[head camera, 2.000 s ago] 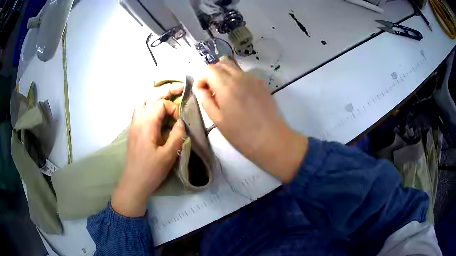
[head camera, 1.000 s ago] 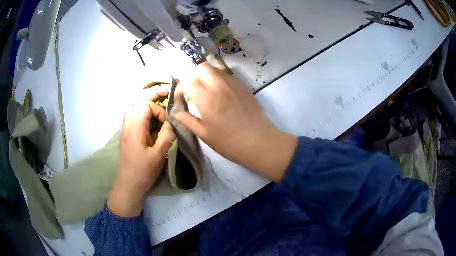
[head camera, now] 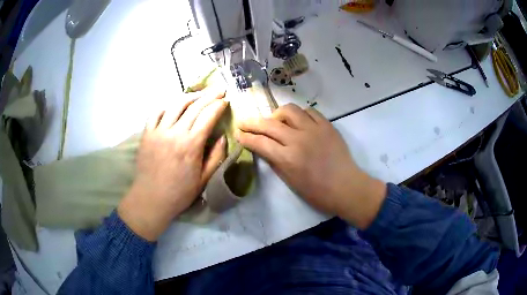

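Note:
A khaki-olive cloth tube (head camera: 86, 187) lies across the table from the left to the sewing machine. Its doubled band (head camera: 222, 190) curls open toward me, and its far edge lies by the presser foot (head camera: 240, 78), lit bright. My left hand (head camera: 176, 155) lies flat on the cloth left of the foot, thumb at the band. My right hand (head camera: 306, 155) has its fingertips on the band's right side, just below the foot. The cloth under both hands is hidden. The machine head (head camera: 231, 23) stands above. Whether the needle is in the cloth cannot be told.
Thread snips (head camera: 452, 82), a slim white-handled tool (head camera: 399, 40) and yellow scissors handles (head camera: 504, 70) lie at the upper right. Darker olive cloth (head camera: 20, 167) is heaped at the left edge. A narrow cord (head camera: 66, 98) lies at left, below the lamp (head camera: 85, 16).
The view has shifted. My left hand has flattened onto the cloth, and my right hand has moved from by the foot down onto the band. The band's far edge, raised before, now lies down.

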